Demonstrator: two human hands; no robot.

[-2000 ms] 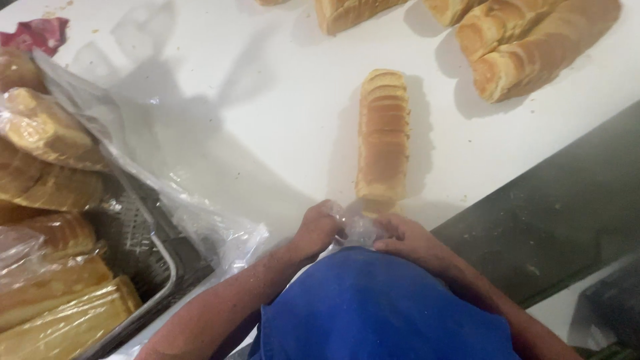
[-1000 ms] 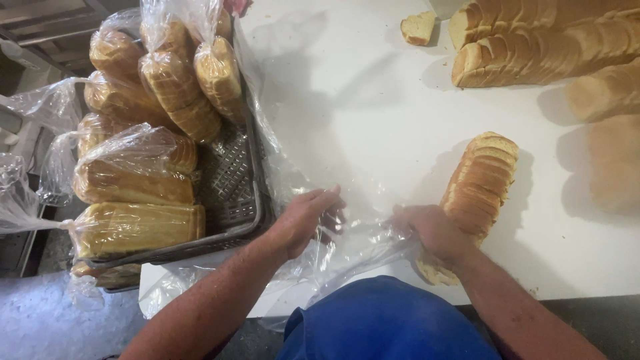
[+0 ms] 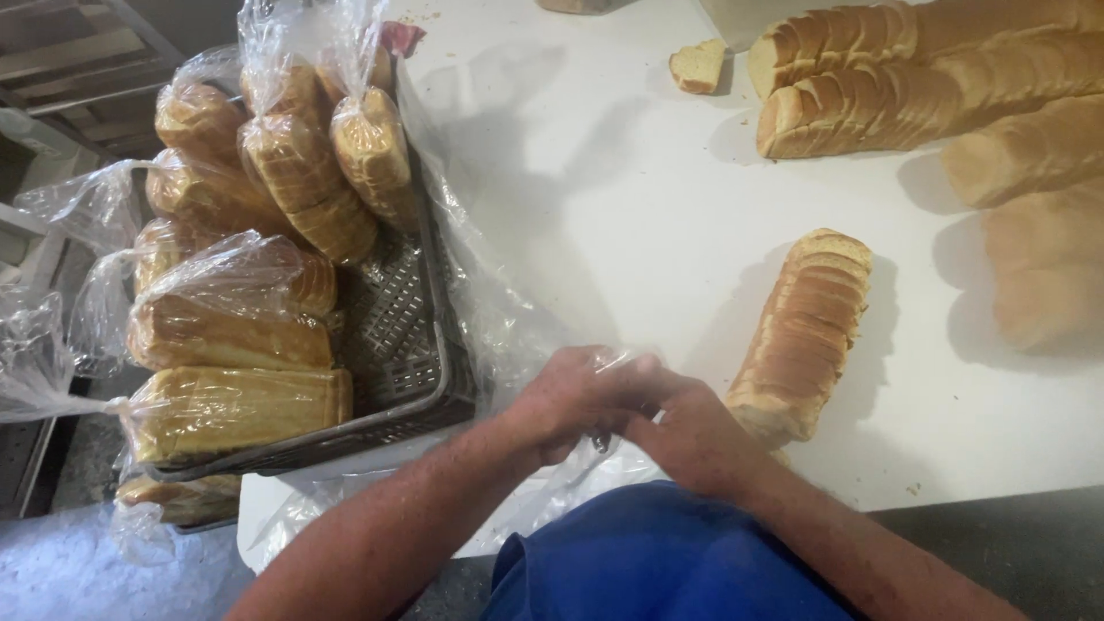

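My left hand (image 3: 573, 401) and my right hand (image 3: 690, 431) meet over the table's near edge, both gripping a clear plastic bag (image 3: 604, 470) whose film trails below and to the left of them. Just right of my right hand an unbagged sliced loaf of bread (image 3: 802, 328) lies tilted on the white table (image 3: 552, 224), its near end close to my wrist. My fingers overlap, so the part of the bag between them is mostly hidden.
On the left, a dark plastic crate (image 3: 440, 345) holds several bagged loaves (image 3: 237, 410) with twisted bag necks. More sliced loaves (image 3: 862, 108) lie in rows at the upper right, near a small bread piece (image 3: 697, 67). Red material (image 3: 403, 38) lies behind the crate.
My hands were apart a second ago with clear film spread between them; now they are together. The sliced loaf remains on the table, to the right.
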